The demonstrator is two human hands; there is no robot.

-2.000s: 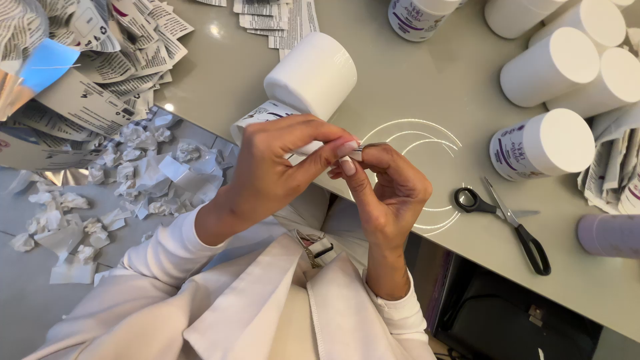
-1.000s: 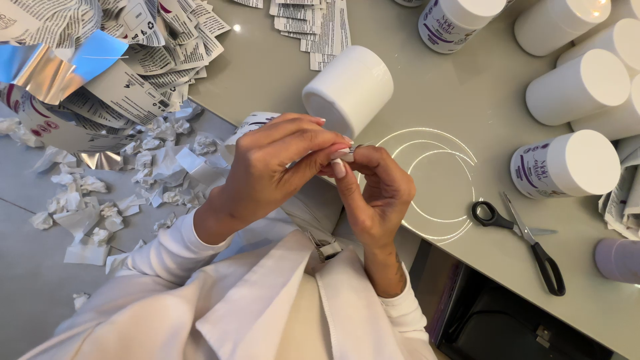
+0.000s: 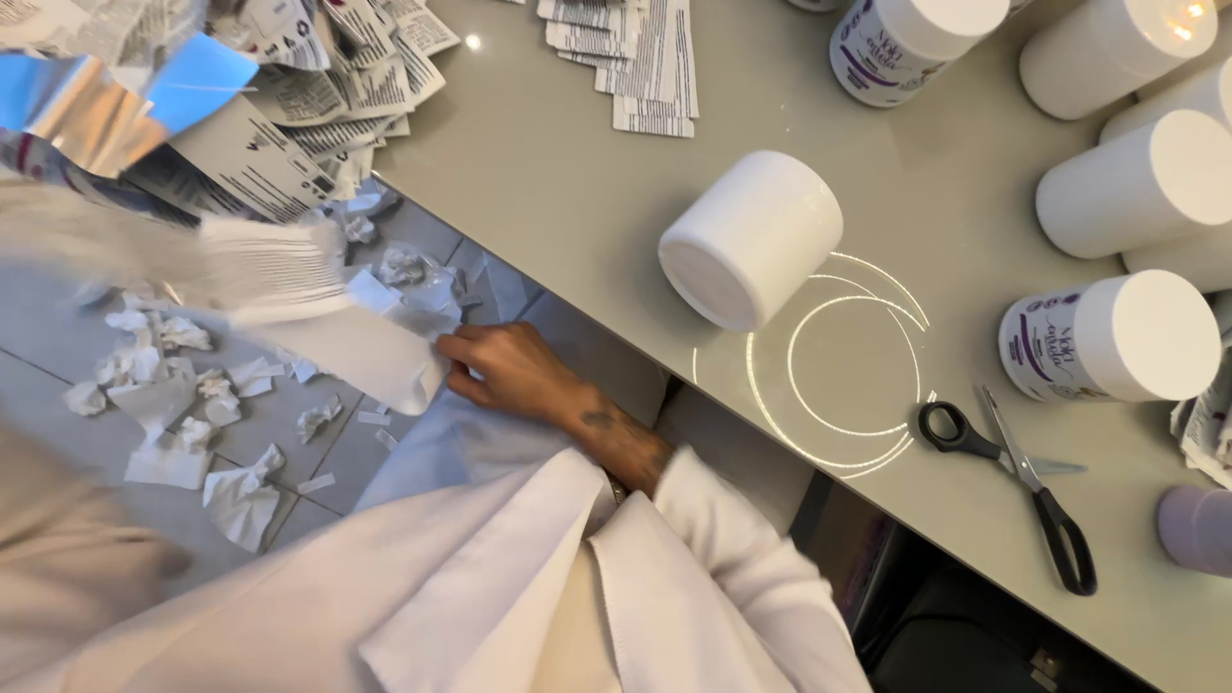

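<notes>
My right hand [image 3: 510, 373], with a tattooed wrist, pinches the near end of a pale label or paper strip [image 3: 356, 354] between thumb and fingers, over my lap. Fine printed lines show near the strip's far end, which meets a motion-blurred pale shape [image 3: 96, 241] at the left; whether that is my left hand or sleeve cannot be told. A plain white plastic jar [image 3: 756, 241] lies on its side on the table, right of and above my right hand. Black-handled scissors [image 3: 1011, 462] lie partly open near the table edge, below a labelled white jar [image 3: 1107, 337].
White jars [image 3: 1141, 183] crowd the right side; another labelled jar [image 3: 905, 48] is at the top. Printed labels [image 3: 645, 58] lie fanned, with a larger label heap [image 3: 318, 106] at upper left. Crumpled paper scraps [image 3: 183, 385] cover the floor. A purple container [image 3: 1198, 529] is at the right edge.
My hands were together with fingertips pinching something small; they are now apart. My right hand has moved left and down onto a pale strip. The plain jar stays on its side.
</notes>
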